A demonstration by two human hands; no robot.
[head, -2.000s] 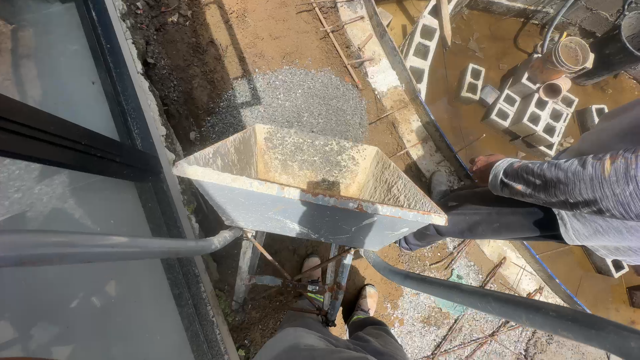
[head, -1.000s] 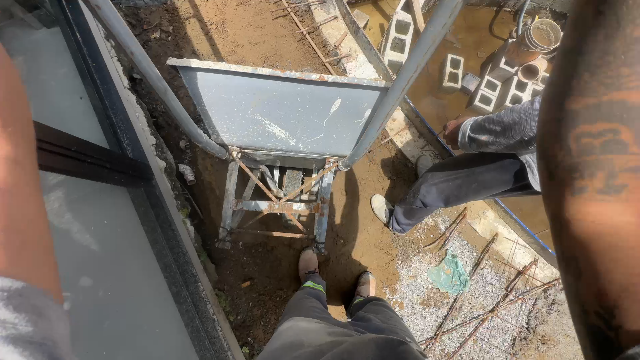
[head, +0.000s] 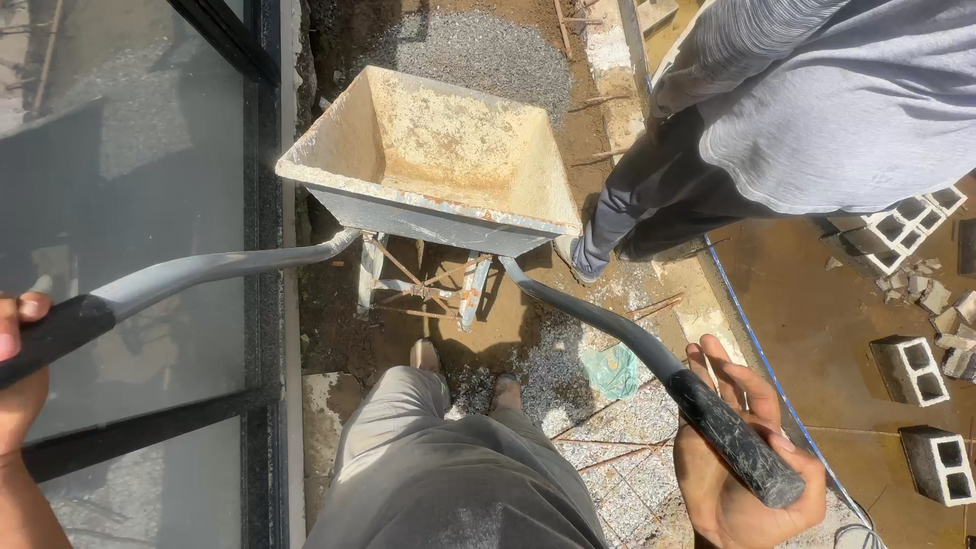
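Observation:
A metal wheelbarrow stands ahead of my feet, its tray empty apart from crusted residue. My left hand, cut off by the left edge, is wrapped around the black grip of the left handle. Beneath the black rubber grip of the right handle lies my right hand, palm up, the grip resting across it with the fingers loosely bent and not closed round it. Rusty braces and legs show under the tray. The wheel is hidden.
Another person in a grey shirt stands close at the right of the tray. A glass window wall runs along the left. Gravel lies beyond the wheelbarrow. Rebar, a green plastic scrap and concrete blocks lie at the right.
The tray was tipped forward one second ago, its underside facing me; now its inside shows. Both my hands have come into view at the handles. The other person stands nearer the tray.

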